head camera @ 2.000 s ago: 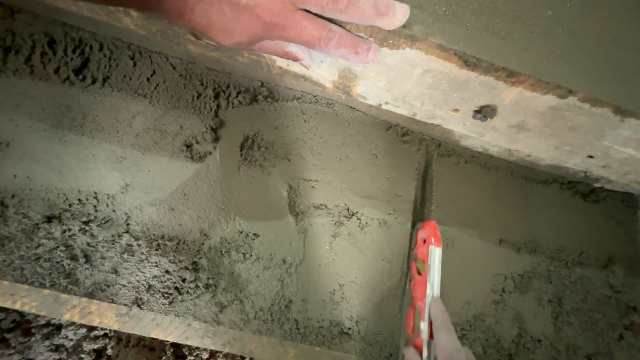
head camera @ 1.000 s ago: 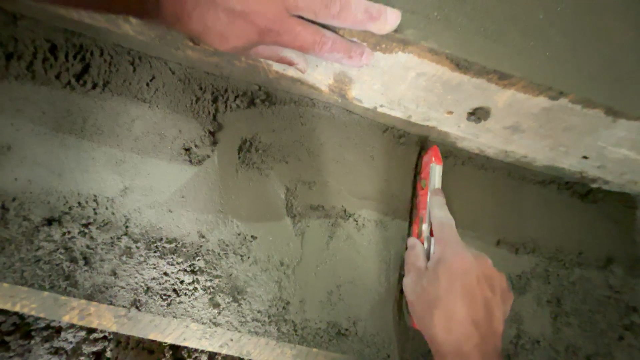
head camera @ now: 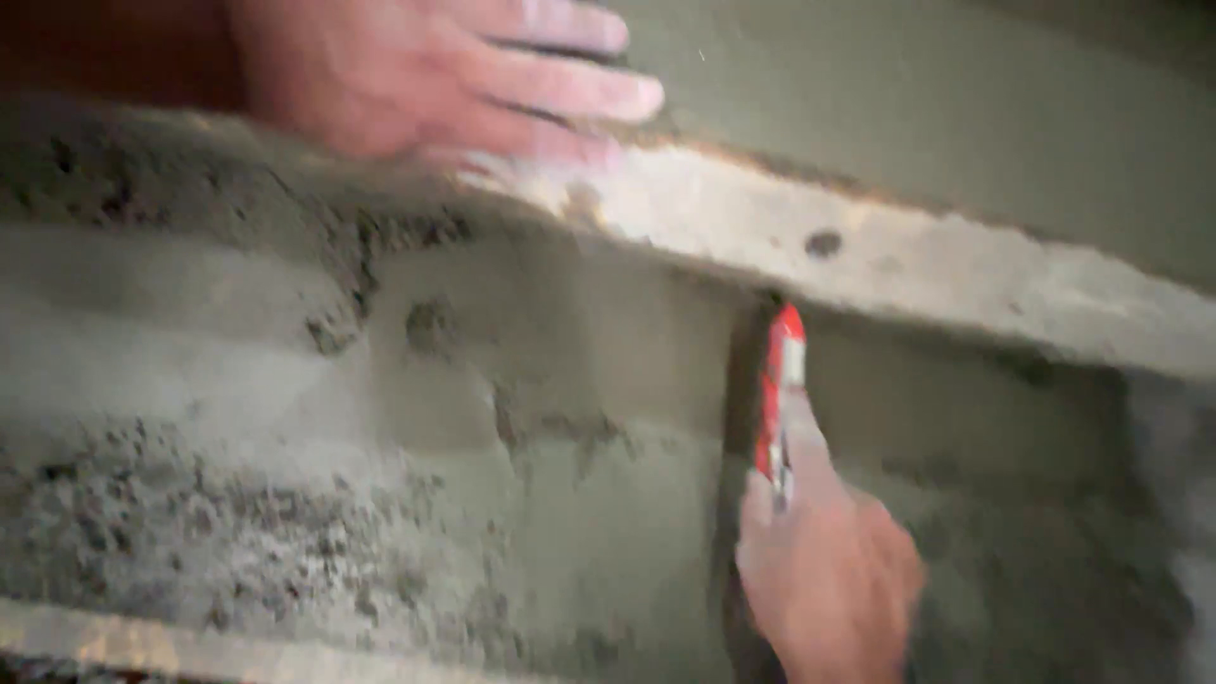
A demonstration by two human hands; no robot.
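Note:
My right hand (head camera: pixel 826 560) holds a red tool with a pale metal strip (head camera: pixel 781 380), perhaps a utility knife, its index finger laid along it. The tool's red tip is just below the lower edge of a worn wooden board (head camera: pixel 912 261). Flat on the upper left part of that board rests my left hand (head camera: pixel 427 76), its fingers slightly spread and pointing right. Grey wet mortar (head camera: pixel 617 513) spreads below the board, partly smooth, partly rough. A dark vertical line runs in it beside the tool. Whether a blade is out cannot be seen.
Smooth grey mortar (head camera: pixel 902 104) also lies above the board. A second narrow board (head camera: pixel 190 651) crosses the bottom left, with rough dark material below it. Coarse, pitted mortar (head camera: pixel 256 522) is at the lower left. The view is blurred.
Two seconds ago the red tool was lower, near the bottom of the view; my right hand has moved it up toward the board. My left hand has stayed on the board. The view has shifted slightly.

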